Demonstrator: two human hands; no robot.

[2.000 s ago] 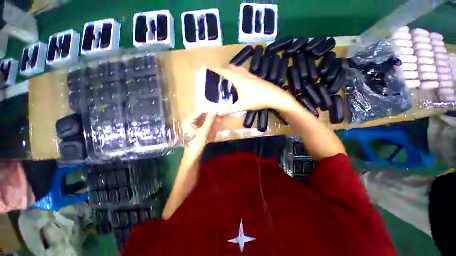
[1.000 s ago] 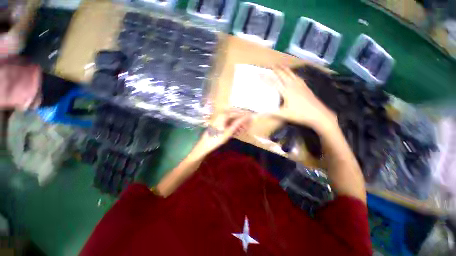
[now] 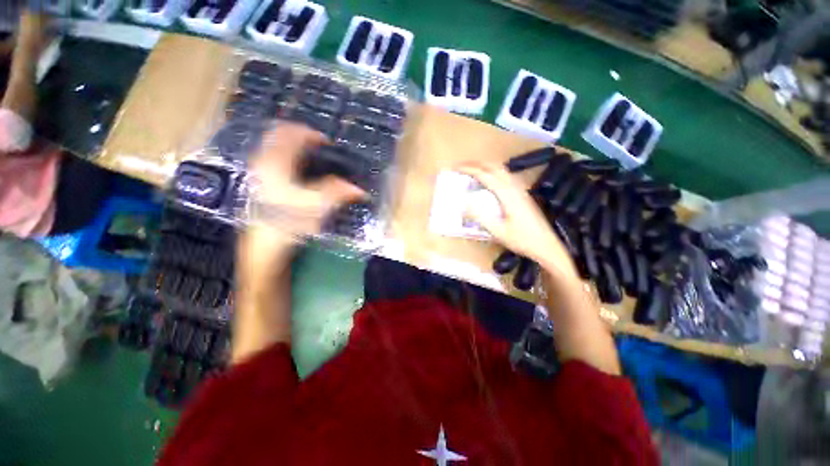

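A white packing insert (image 3: pixel 448 207) lies on the tan board in front of me, with no black unit clearly visible in it. My right hand (image 3: pixel 510 214) holds it at its right side, fingers over the top. My left hand (image 3: pixel 289 182) is blurred over the clear blister tray (image 3: pixel 393 164) of wide black units. Its thumb and fingers are apart around something dark; whether it grips a unit cannot be told. A loose pile of black oblong units (image 3: pixel 605 214) lies right of my right hand. A wide black unit (image 3: pixel 202 185) sits at the tray's left.
Filled white inserts (image 3: pixel 458 77) stand in a row on the green surface beyond the board. A clear bag (image 3: pixel 714 296) of small black pieces and pale pink-white pieces (image 3: pixel 794 273) lie at right. Blue stools (image 3: pixel 678 387) stand below. Another person's arm (image 3: pixel 25 59) shows at far left.
My left hand has moved left from beside the insert to over the blister tray. My right hand stays at the insert. The view has shifted and turned.
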